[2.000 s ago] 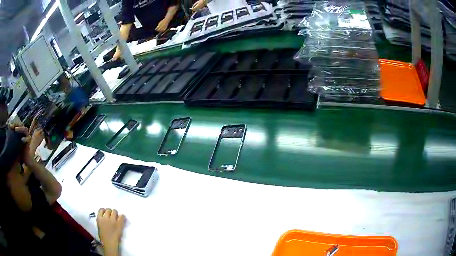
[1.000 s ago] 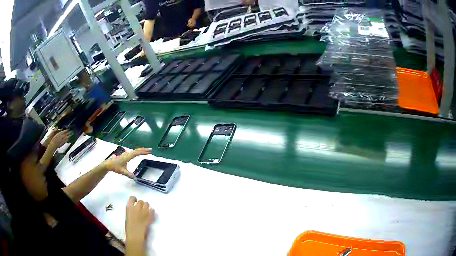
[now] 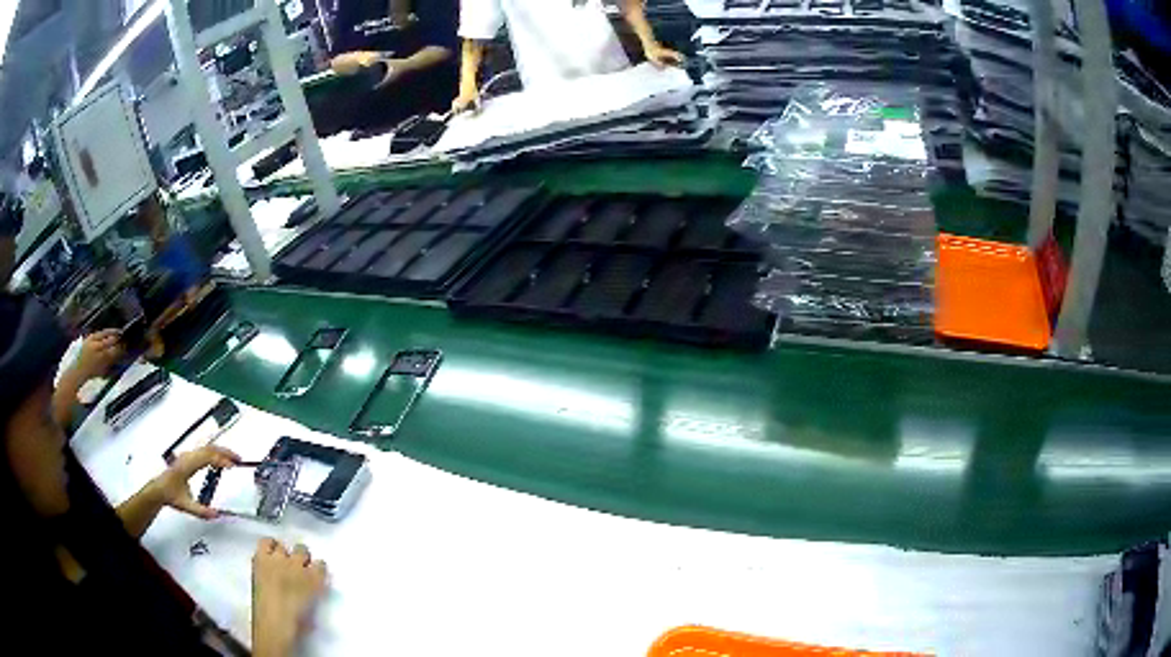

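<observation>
Neither of my hands is in view. An orange parts tray lies nearest in front of me, cut off by the bottom edge; its inside is hardly visible. A dark stack with layered edges, which looks like middle frames, is cut off at the right edge. Phone middle frames lie apart on the green belt, the nearest one left of centre. At the left, a neighbour's hand holds a middle frame beside a stack of frames. The neighbour's other hand rests on the white bench.
Black blister trays lie beyond the belt. Beside them are a pile under clear plastic, a second orange tray and a metal post. Tiny parts lie by the neighbour. People's arms show across the line.
The view has shifted, and the near orange tray sits lower in the picture. The belt frames have moved left. The neighbour's hand has come back from the stack and now holds a frame.
</observation>
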